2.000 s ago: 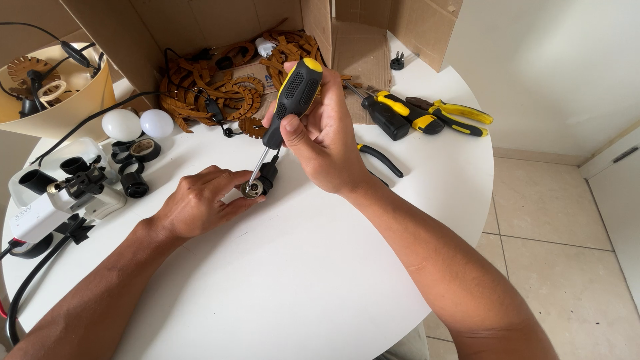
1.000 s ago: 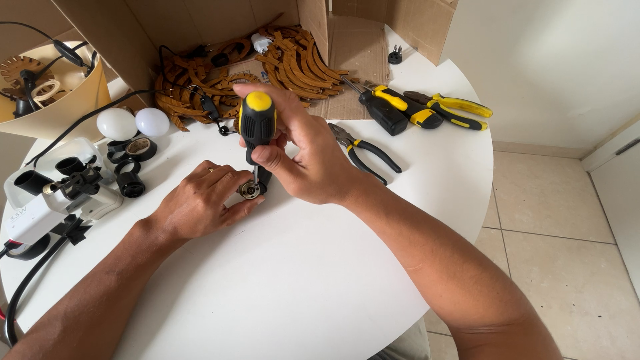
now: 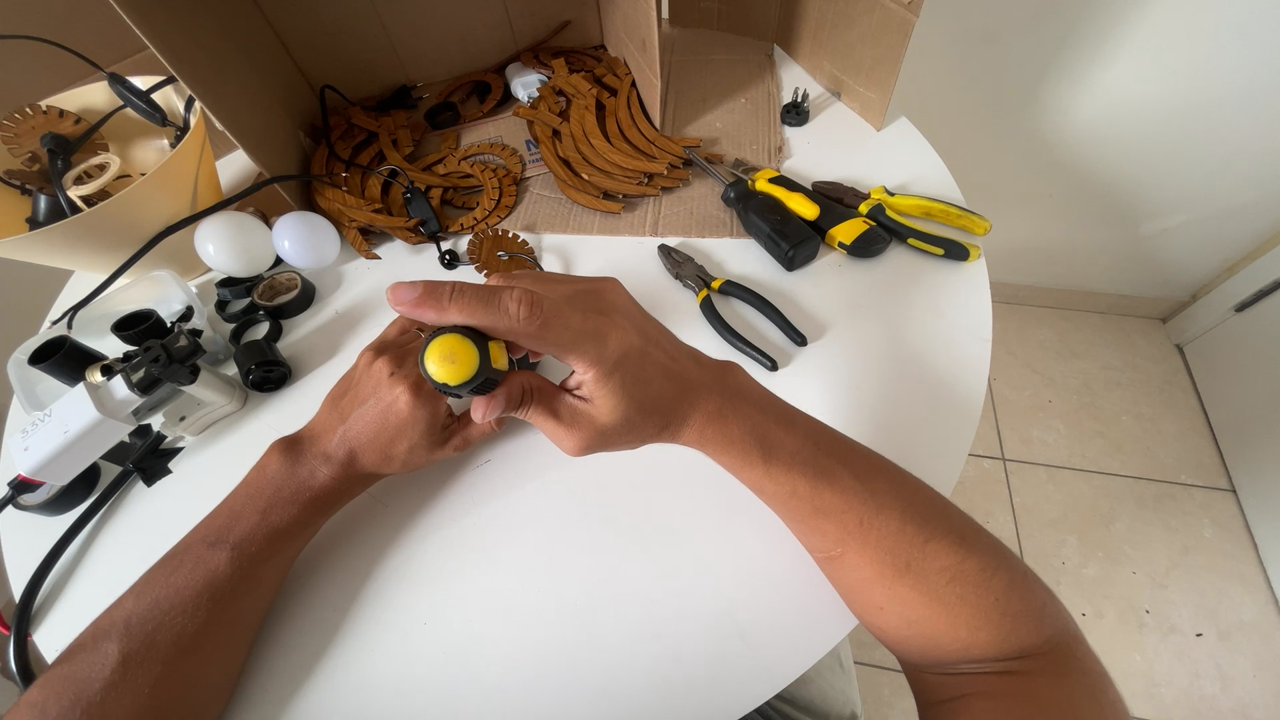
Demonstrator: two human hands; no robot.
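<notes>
My right hand (image 3: 590, 365) grips a screwdriver by its black and yellow handle (image 3: 452, 358), seen end-on, so its shaft and tip are hidden. Against it lies my left hand (image 3: 385, 405), low over the white table, its fingertips mostly covered by the handle and my right hand. The small socket-like part at the left fingers is now out of sight. Combination pliers (image 3: 712, 300) with black handles rest to the right of my hands. Just beyond the fingers are a notched brown disc (image 3: 500, 252) and a thin wire.
An open cardboard box (image 3: 690, 140) holds curved brown pieces (image 3: 600, 130) and a corded switch (image 3: 420, 210). More screwdrivers (image 3: 770, 225) and yellow-handled pliers (image 3: 915, 215) lie at the right. Two bulbs (image 3: 233, 243), black rings, a tape roll (image 3: 284, 292), a charger (image 3: 75, 435) and a lampshade (image 3: 120, 220) are at the left.
The screwdriver has gone from slanted to nearly end-on to the view, and my right hand has come down and left over my left hand. The small metal-ended part, seen earlier, is now hidden.
</notes>
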